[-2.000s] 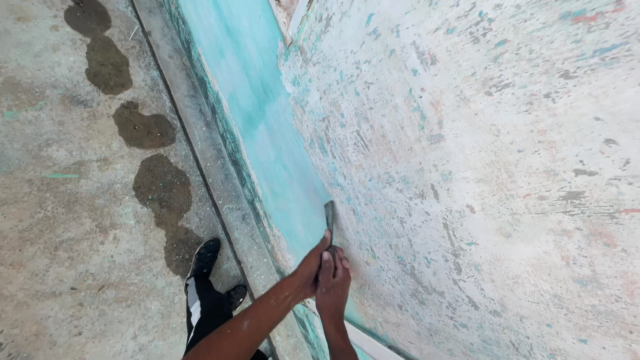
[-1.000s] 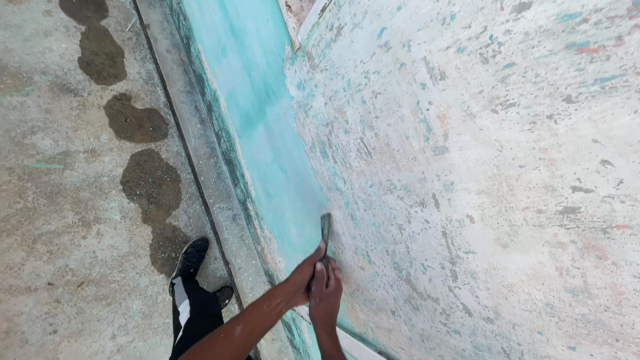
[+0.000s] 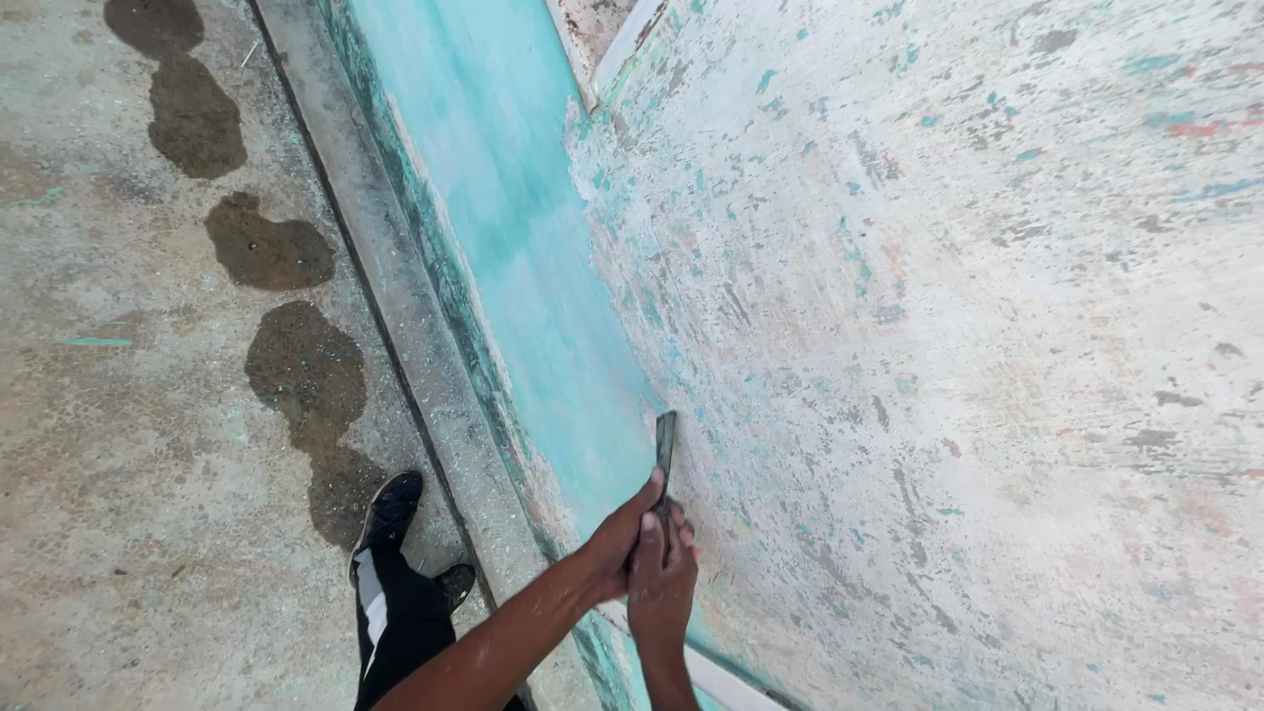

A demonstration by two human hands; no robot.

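A narrow flat scraper with a metal blade point(image 3: 666, 439) rests its tip against the wall, where turquoise paint point(image 3: 553, 346) meets the scraped, whitish surface point(image 3: 938, 346). Around its handle are both of my hands, close together and touching. My left hand point(image 3: 622, 538) reaches in from the lower left, its thumb along the tool. My right hand point(image 3: 664, 583) comes up from the bottom edge, fingers curled over the lower handle. Most of the handle is hidden by the hands. Patches of turquoise, grey and reddish colour speckle the scraped wall.
A concrete floor point(image 3: 118, 474) with dark wet patches point(image 3: 306, 360) lies at left. Along the wall base runs a concrete ledge point(image 3: 395, 267) with paint flakes. My shoe point(image 3: 393, 509) stands beside it. A white frame corner point(image 3: 592, 84) meets the wall at top.
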